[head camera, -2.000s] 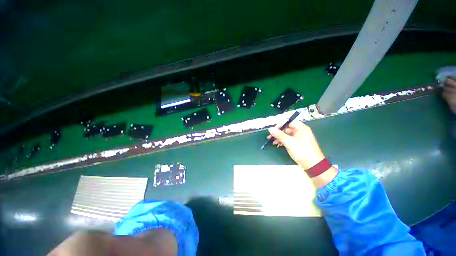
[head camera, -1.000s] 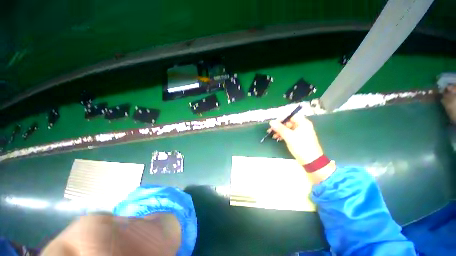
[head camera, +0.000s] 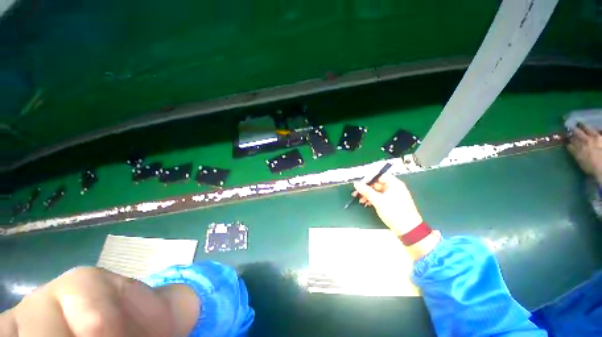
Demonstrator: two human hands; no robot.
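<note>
My right hand [head camera: 391, 203], with a red wristband, holds dark pen-like tweezers [head camera: 380, 173] above the bench, tip pointing down and left. A bright white sticker sheet [head camera: 356, 262] lies below it; my wrist and blue sleeve cover its right side. A circuit board [head camera: 226, 237] with pale spots lies flat left of the sheet. A greyer striped sheet [head camera: 148, 253] lies further left, partly hidden by my left hand and sleeve. My left hand [head camera: 92, 306] is large, close to the camera and cut off at the lower left. Its fingers look bent; what they hold cannot be seen.
A chipped white-and-brown rail [head camera: 284, 184] divides the bench from the green belt. Several dark boards [head camera: 285, 162] and a larger unit with an orange patch [head camera: 257, 135] lie on the belt. A slanting grey post [head camera: 485, 82] rises from the rail. Another person's hand [head camera: 587, 150] touches translucent material at far right.
My left hand has moved left and shows larger. My right hand still holds the tweezers in much the same place. The belt items have shifted right relative to the post. More of the other person's hand shows.
</note>
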